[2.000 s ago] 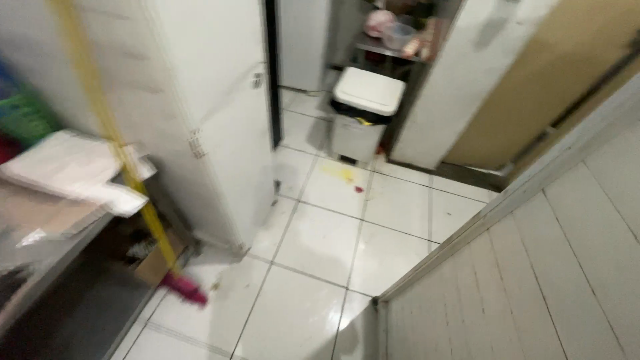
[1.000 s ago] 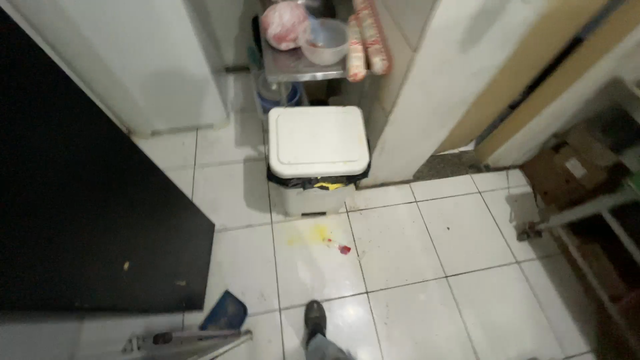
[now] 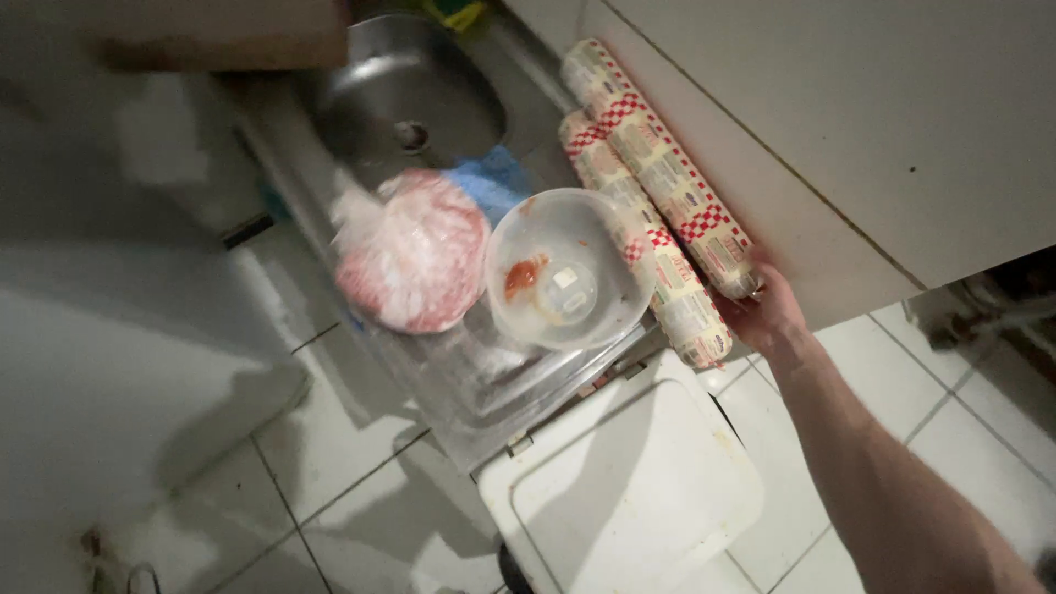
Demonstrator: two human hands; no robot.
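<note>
My right hand (image 3: 767,309) is at the near end of a long wrapped sausage log (image 3: 660,173) with a red checked pattern, its fingers partly hidden under that end. A second wrapped log (image 3: 648,239) lies alongside it, towards the bowl. Left of the logs is a translucent plastic bowl (image 3: 569,268) with a red smear inside. Beside the bowl sits a bag of pinkish, frosted-looking food (image 3: 417,256), with a blue cloth or bag (image 3: 492,181) behind. My left hand is not in view.
These things stand on a metal sink unit (image 3: 470,412) with a basin (image 3: 404,91) at the far end. A white lidded bin (image 3: 627,487) stands just before it. A wall runs along the right, and a brown object (image 3: 223,37) juts in at top left.
The view has moved much closer to the sink unit. My right hand has come into view and reached the end of one wrapped log.
</note>
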